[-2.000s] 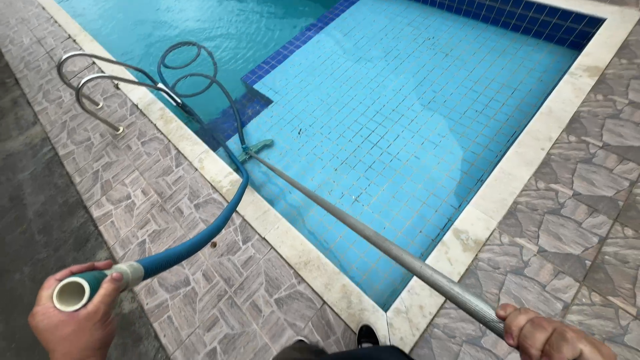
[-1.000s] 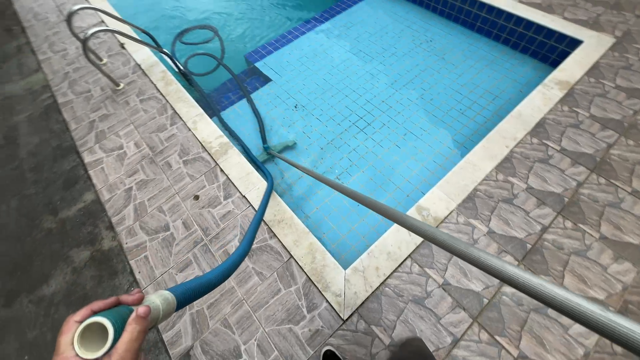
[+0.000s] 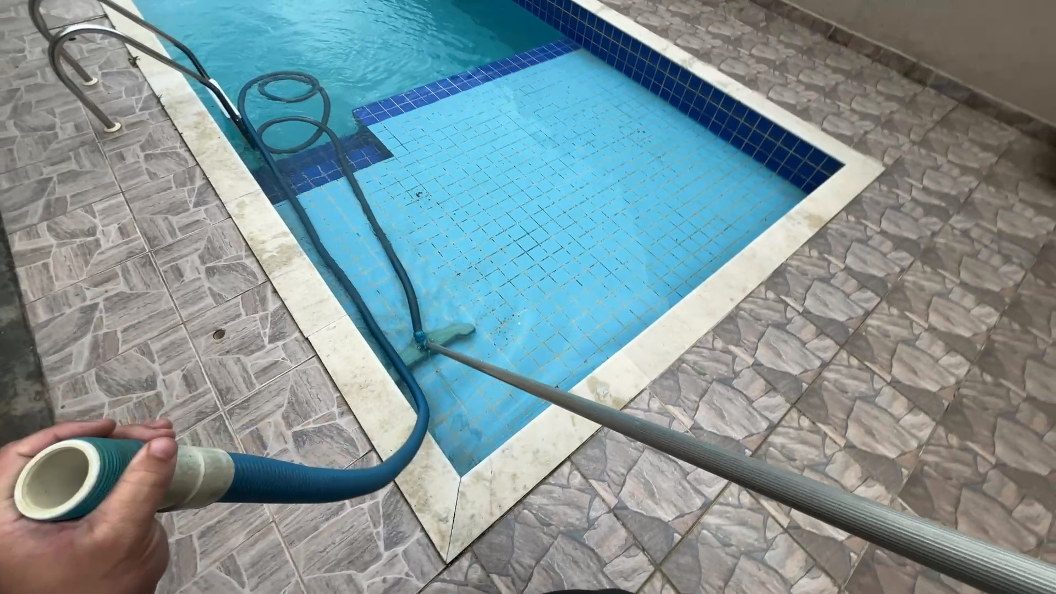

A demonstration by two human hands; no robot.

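My left hand (image 3: 99, 520) grips the cuffed end of a blue pool vacuum hose (image 3: 322, 478), its open mouth facing me at the lower left. From there the hose bends over the stone coping into the water and loops near the ladder. Its other end joins a green vacuum head (image 3: 452, 333), which rests underwater on the light-blue tiled shelf near the close corner. A grey ribbed telescopic pole (image 3: 660, 437) runs from that head over the coping and out of view at the lower right. My right hand is not in view.
Pale stone coping (image 3: 528, 487) edges the swimming pool (image 3: 536, 214), with a corner close in front of me. A metal ladder rail (image 3: 91, 33) stands at the upper left. Patterned stone-look tiles (image 3: 825, 396) surround the pool. A wall (image 3: 965, 41) rises at the upper right.
My right hand, seen on the pole two seconds ago, is out of view. The vacuum head has shifted along the shelf toward the near corner. My left hand keeps its hold on the hose end.
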